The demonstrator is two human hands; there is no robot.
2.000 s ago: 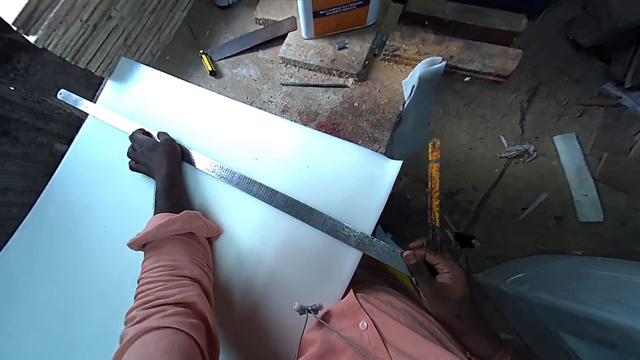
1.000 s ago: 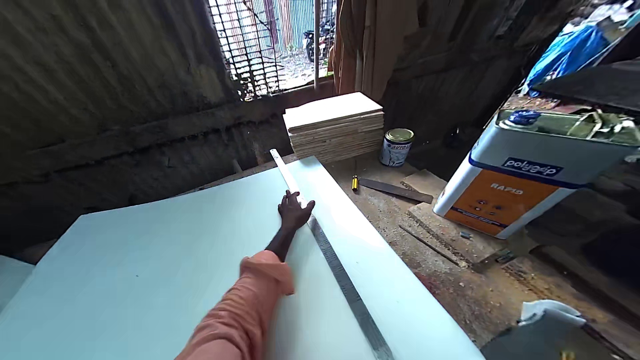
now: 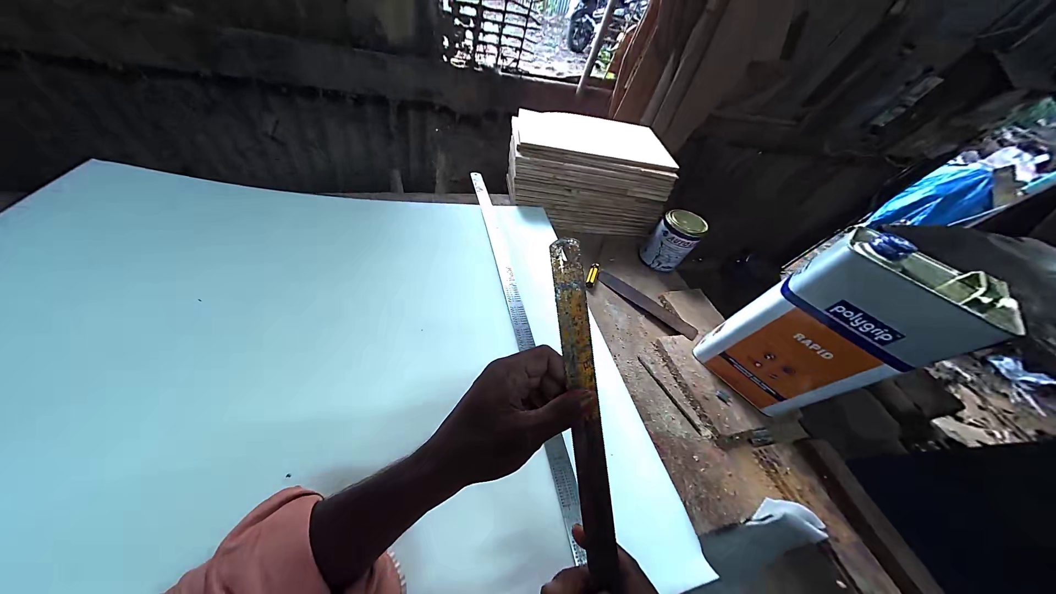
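Observation:
A long steel ruler (image 3: 513,293) lies across a large pale sheet (image 3: 289,330), close to its right edge. Above the ruler and sheet, my left hand (image 3: 511,417) grips the middle of a worn flat bar (image 3: 573,322). The bar has chipped yellow paint on its upper part, a dark lower part and a finely toothed edge. My right hand (image 3: 602,573) is wrapped round the bar's lower end at the bottom of the view, partly cut off by the frame.
Beyond the sheet stand a stack of thin wooden boards (image 3: 590,181) and a small tin (image 3: 672,243). To the right are a yellow-handled tool (image 3: 592,275), a dark flat blade (image 3: 648,305), a thin stick (image 3: 670,396) and a large adhesive can (image 3: 825,330) on the worn wooden bench (image 3: 685,462).
My left hand has left the ruler and come back towards me to take hold of the bar. The ruler remains on the sheet. My view has shifted up from the first frame.

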